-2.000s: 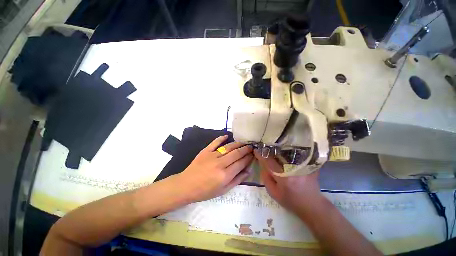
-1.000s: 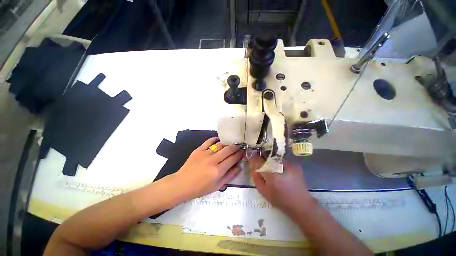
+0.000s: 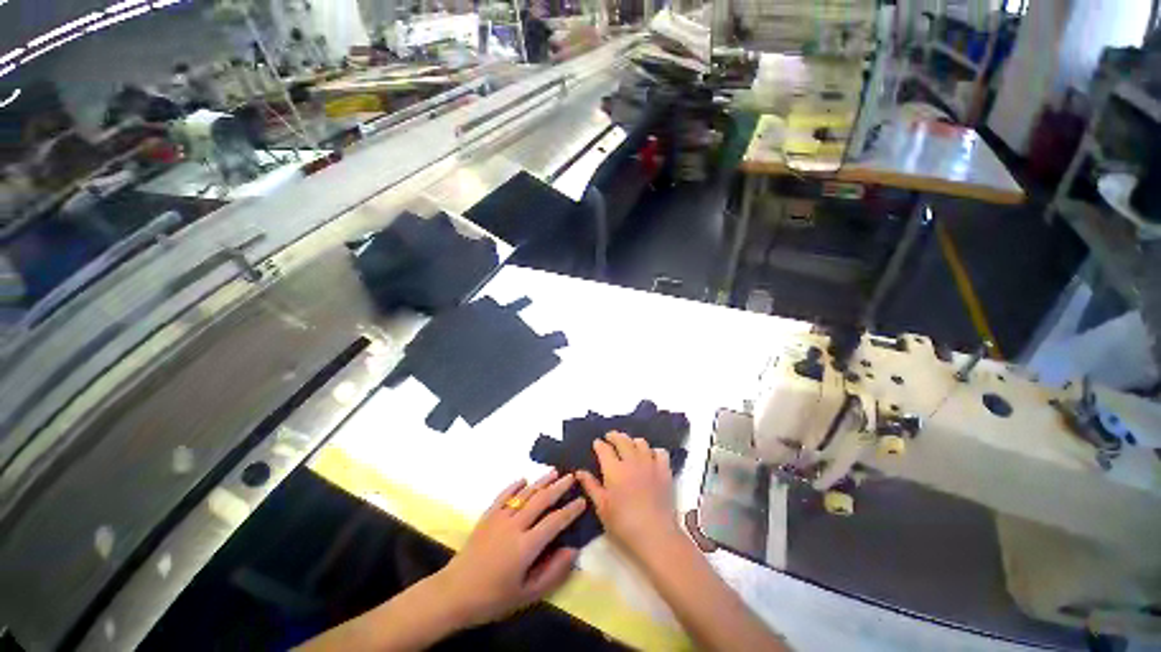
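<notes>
The black workpiece (image 3: 586, 443) lies on the white table left of the sewing machine, with short tabs at its edges. My left hand (image 3: 520, 538), with a yellow band on one finger, rests on its lower left part. My right hand (image 3: 633, 487) lies flat on its middle, fingers pointing away from me. The hands are close together and cover part of the piece. The fingers are spread on it rather than closed round it. A flat black tabbed panel (image 3: 481, 361) lies farther left on the table.
The cream sewing machine (image 3: 942, 408) stands at the right, its metal needle plate (image 3: 742, 490) beside the workpiece. A stack of black pieces (image 3: 427, 261) lies beyond the panel. A long metal-sided bench (image 3: 204, 369) runs along the left. Another table (image 3: 891, 159) stands behind.
The view has swung left and up. Both hands and the workpiece have moved from under the machine head to the table on its left. The right hand now lies on top of the piece.
</notes>
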